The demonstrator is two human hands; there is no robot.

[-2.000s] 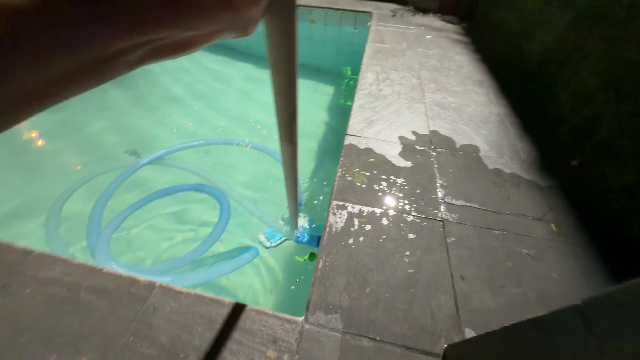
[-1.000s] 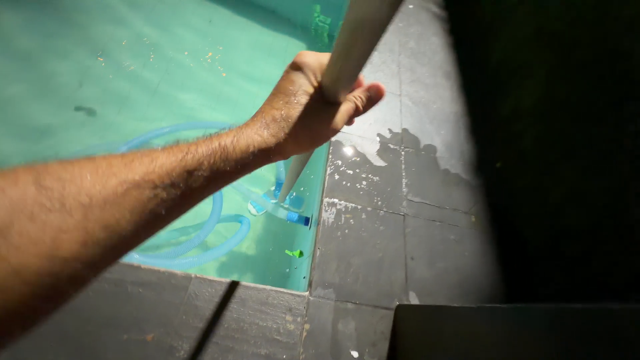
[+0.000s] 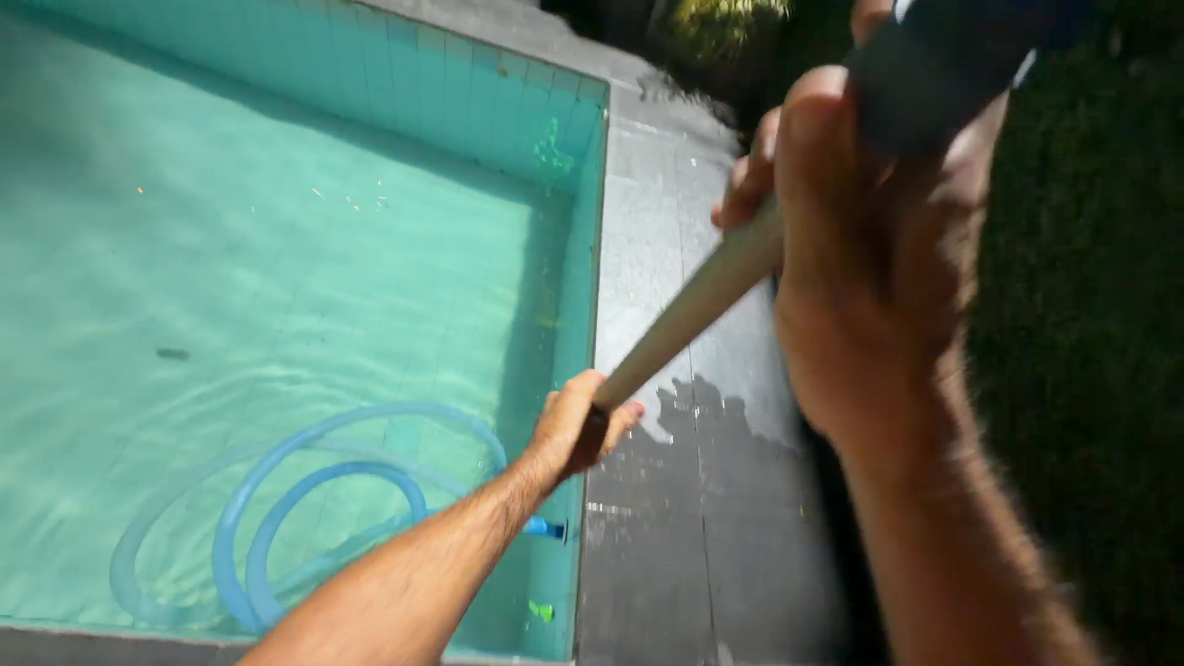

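A long pale pole (image 3: 694, 305) runs diagonally from the upper right down toward the pool. My left hand (image 3: 578, 421) is wrapped around its lower part, above the pool's edge. Close to the camera, my right hand (image 3: 851, 240) grips the pole near its blurred dark upper end (image 3: 943, 74). A blue pool hose (image 3: 231, 536) lies coiled in the water beyond my left forearm. Its blue end fitting (image 3: 544, 527) is at the pool wall, just below my left hand in the view. The pole's lower end is hidden behind my left hand and arm.
Grey stone paving (image 3: 647, 555), partly wet, borders the tiled pool wall (image 3: 453, 83). Dark grass (image 3: 1091, 370) lies to the right, and a lit plant (image 3: 731, 18) stands at the top. A small green thing (image 3: 542, 610) is by the wall near the corner.
My right hand has come into view on the pole's upper part. The pole now slants more to the upper right, with my left hand still around it. The view has shifted.
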